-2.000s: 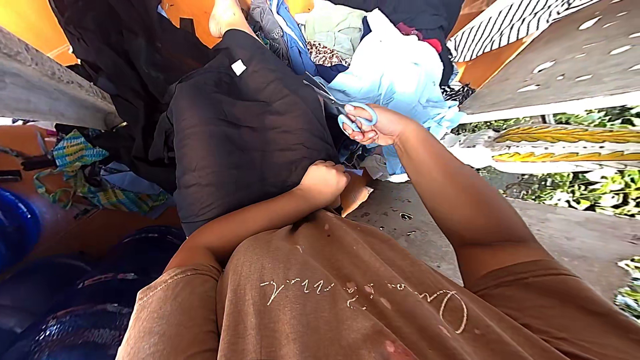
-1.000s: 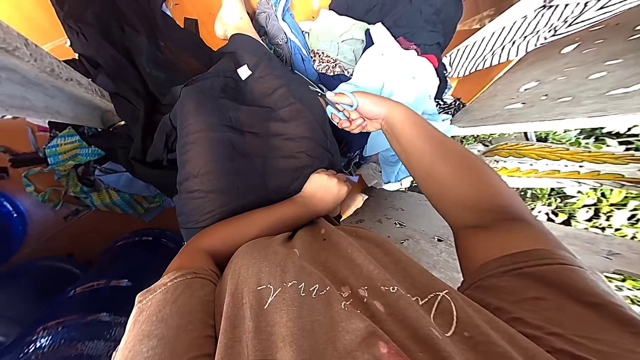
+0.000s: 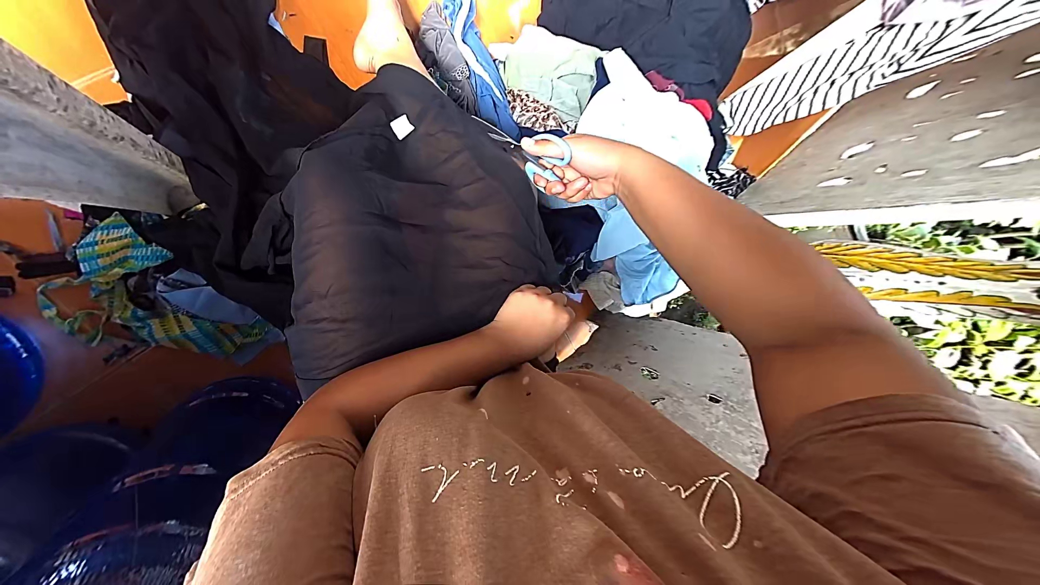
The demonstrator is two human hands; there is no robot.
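Black cloth (image 3: pixel 414 219) lies spread over my lap, with a small white square (image 3: pixel 401 127) on its upper part. My right hand (image 3: pixel 581 166) has its fingers in the light blue handles of a pair of scissors (image 3: pixel 551 156); the blades point to the upper left, over the right edge of the black cloth. Whether the blades touch cloth I cannot tell. My left hand (image 3: pixel 534 321) is a closed fist at the lower right edge of the black cloth; what is inside the fist is hidden.
A heap of clothes, with a light blue garment (image 3: pixel 650 114), lies beyond my right hand. Dark blue round containers (image 3: pixel 122 487) stand at the lower left, below a patterned cloth (image 3: pixel 122 252). Concrete slabs (image 3: pixel 902 122) flank both sides. A bare foot (image 3: pixel 380 41) rests on the orange floor.
My right hand with the scissors has moved a little toward the upper left, nearer the black cloth. My left fist stays at the cloth's edge.
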